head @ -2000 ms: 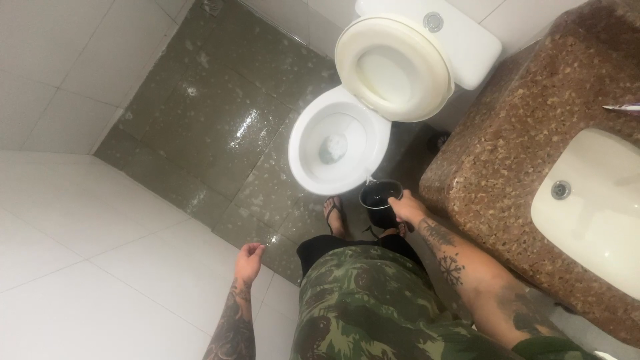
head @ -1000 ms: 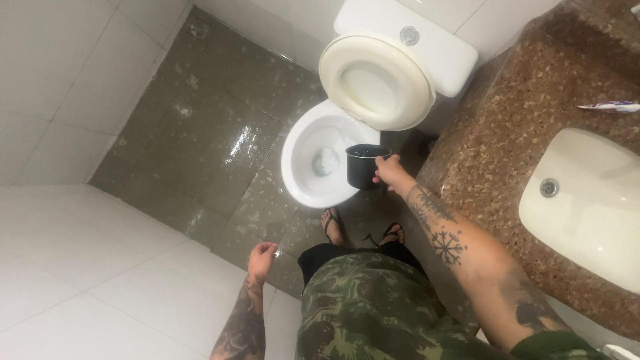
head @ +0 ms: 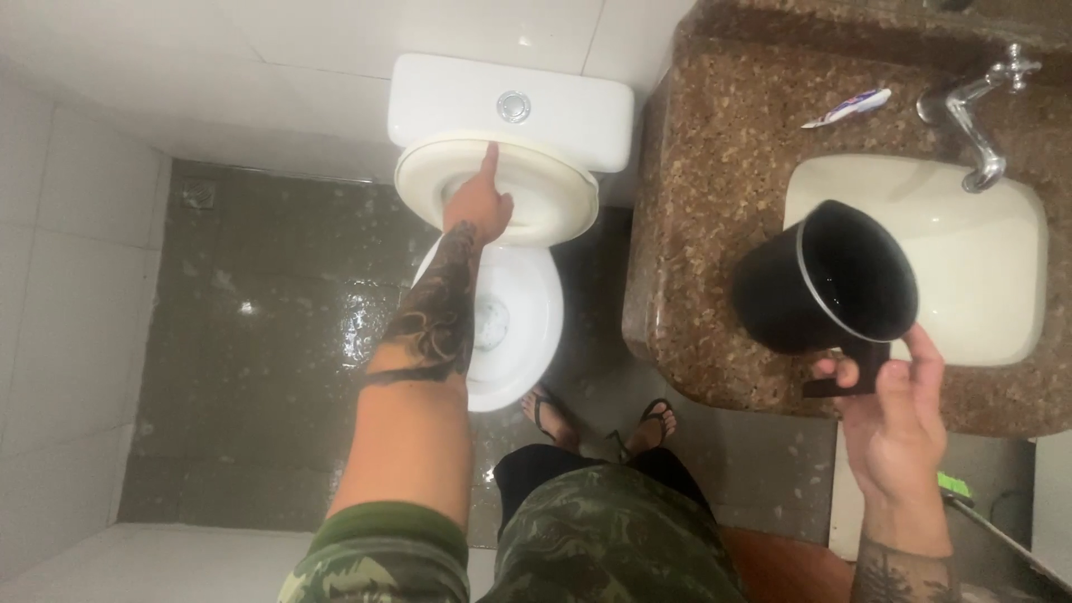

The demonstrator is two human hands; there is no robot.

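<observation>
My left hand reaches over the raised toilet seat and lid, its index finger extended to the upper edge near the white cistern. Whether the fingertip touches the lid cannot be told. It holds nothing. Below it stands the white toilet bowl, with water inside. My right hand grips the handle of a black mug-shaped pot with a pale rim. The pot is tilted, over the front left edge of the cream sink basin; its inside is dark.
A brown speckled stone countertop surrounds the basin, with a chrome faucet and a toothpaste tube on it. The grey tiled floor is wet, with a drain in the far left corner. A green-bristled brush stands low at the right.
My right hand has carried the black pot from beside the toilet bowl over to the sink. My left hand has moved from the lower left up to the toilet lid. The view has shifted right.
</observation>
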